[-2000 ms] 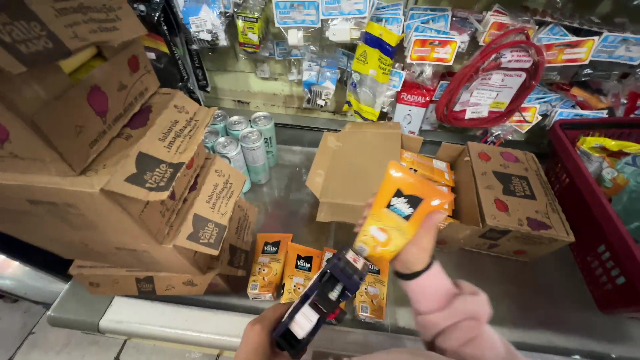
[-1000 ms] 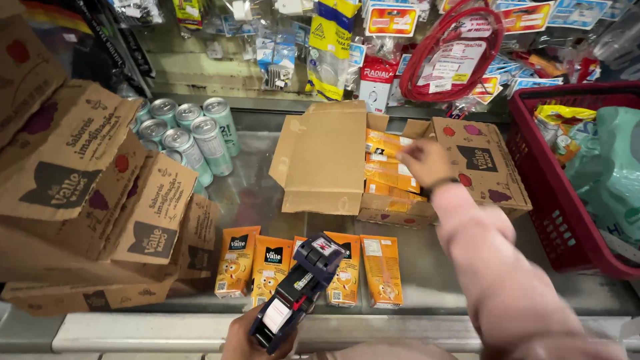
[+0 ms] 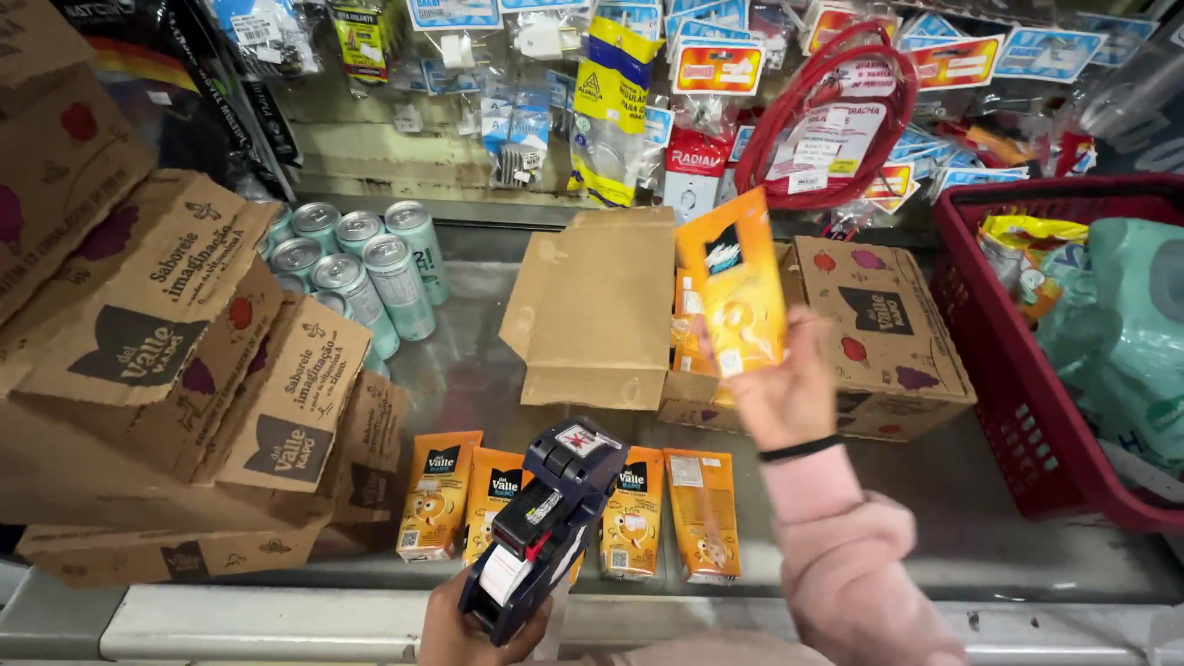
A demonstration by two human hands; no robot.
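Note:
My right hand [image 3: 786,375] holds an orange juice carton [image 3: 737,287] upright, above an open cardboard box [image 3: 601,305]. More orange cartons lie inside that box, partly hidden. My left hand [image 3: 486,620] grips a dark blue handheld price labeler [image 3: 546,523] with a roll of white labels. Beneath and beside the labeler, several orange juice cartons [image 3: 439,499] lie in a row near the front edge of the metal counter; the labeler covers part of the row. The rightmost carton [image 3: 705,513] shows a different face from its neighbours.
Stacked cardboard boxes [image 3: 139,342] rise at the left, with several light green cans [image 3: 398,287] behind them. A dark red shopping basket [image 3: 1017,398] holding bagged goods stands at the right. Packaged goods and a coiled red hose [image 3: 832,120] hang along the back.
One second ago my right hand was reaching into the open box; now it is raised with a carton. The rightmost carton of the row was not lying there two seconds ago.

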